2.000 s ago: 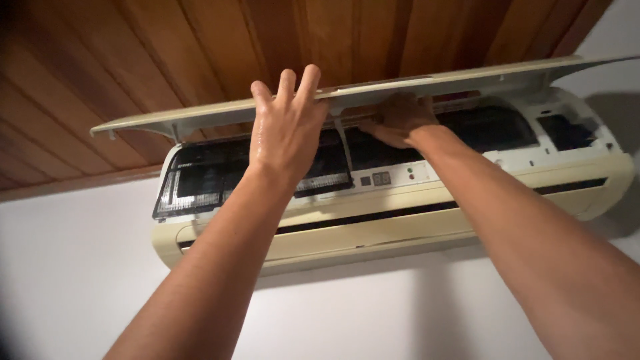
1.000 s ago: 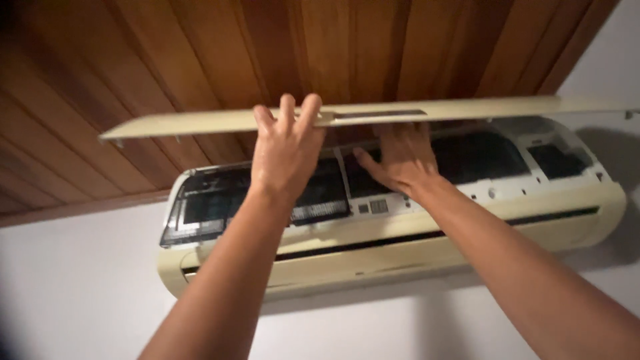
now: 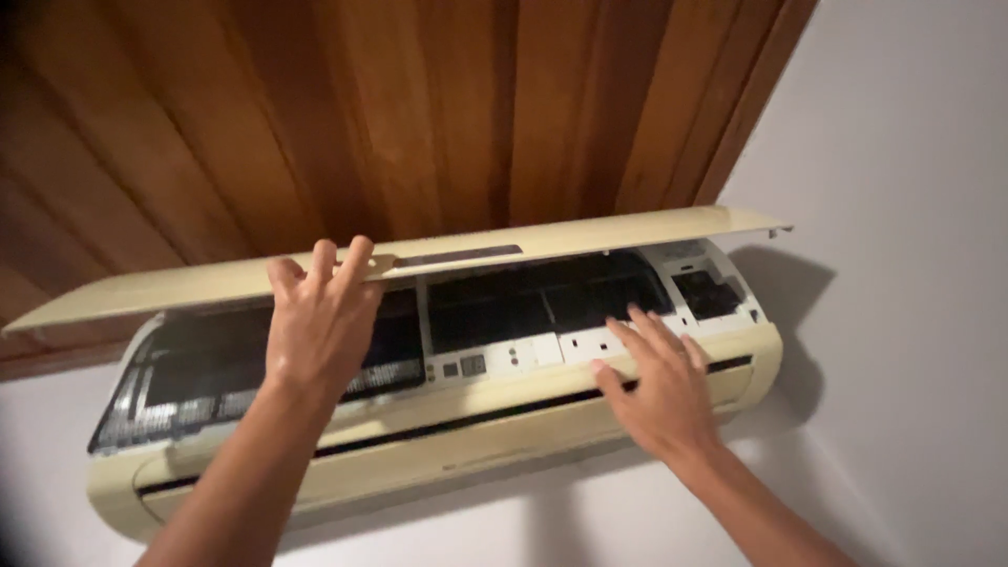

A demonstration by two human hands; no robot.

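Observation:
A cream split air conditioner's indoor unit point(image 3: 504, 409) is mounted on the wall, its long front panel point(image 3: 630, 228) raised above the body. My left hand point(image 3: 323, 323) grips the lower edge of that panel, left of its middle, with fingertips over the outer face. My right hand point(image 3: 661, 378) is spread in front of the unit's right half, fingertips by the white inner frame point(image 3: 543, 349); whether they touch it I cannot tell. Dark mesh air filters point(image 3: 488, 307) show in the opening. A small display point(image 3: 473, 365) sits on the frame near the middle.
A wood-plank ceiling point(image 3: 441, 110) runs close above the raised panel. On the right, a pale wall point(image 3: 906, 197) meets the wall behind the unit. At the unit's right end is a dark square opening point(image 3: 707, 294).
My right hand has come out from under the panel and moved right and down, to the front of the unit. My left hand stays on the panel, which is at a lower tilt.

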